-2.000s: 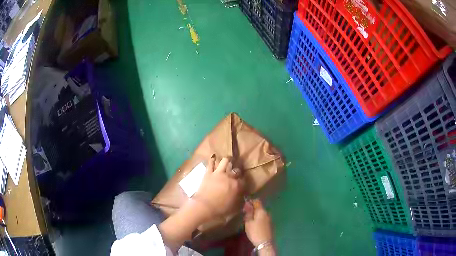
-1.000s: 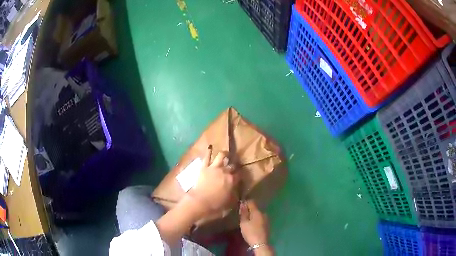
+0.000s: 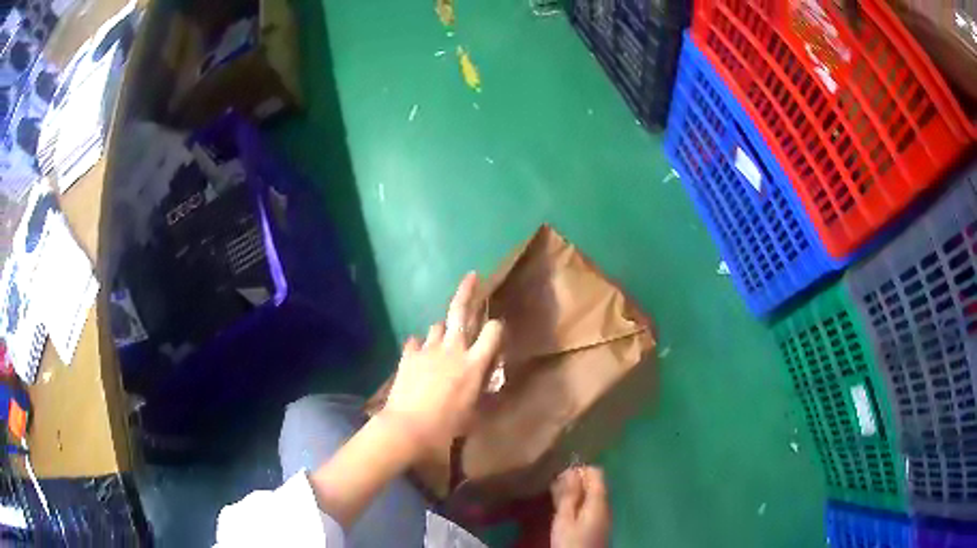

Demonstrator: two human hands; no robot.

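A brown kraft paper parcel [image 3: 573,375] lies on the floor in front of my knees, its top creased and folded. My left hand [image 3: 445,369] is on its left part, fingers spread at a paper edge; whether it pinches the paper is unclear. A narrow dark gap shows in the paper below this hand. My right hand [image 3: 581,505] is beside the parcel's lower right edge, apart from it, with curled fingers and cut off by the frame's bottom. A small glint shows at its fingertips, too small to name.
A purple crate [image 3: 321,289] with black and white printed packaging stands at left, an open brown carton [image 3: 284,64] behind it. The bench edge [image 3: 80,412] carries white printed cartons [image 3: 80,128]. Red [image 3: 846,128], blue [image 3: 718,182], green [image 3: 841,385] and grey crates [image 3: 932,332] line the right.
My left hand has opened from a fist-like grip and shifted left over the parcel; the white label no longer shows. My right hand has moved down and away from the parcel. The view has shifted slightly.
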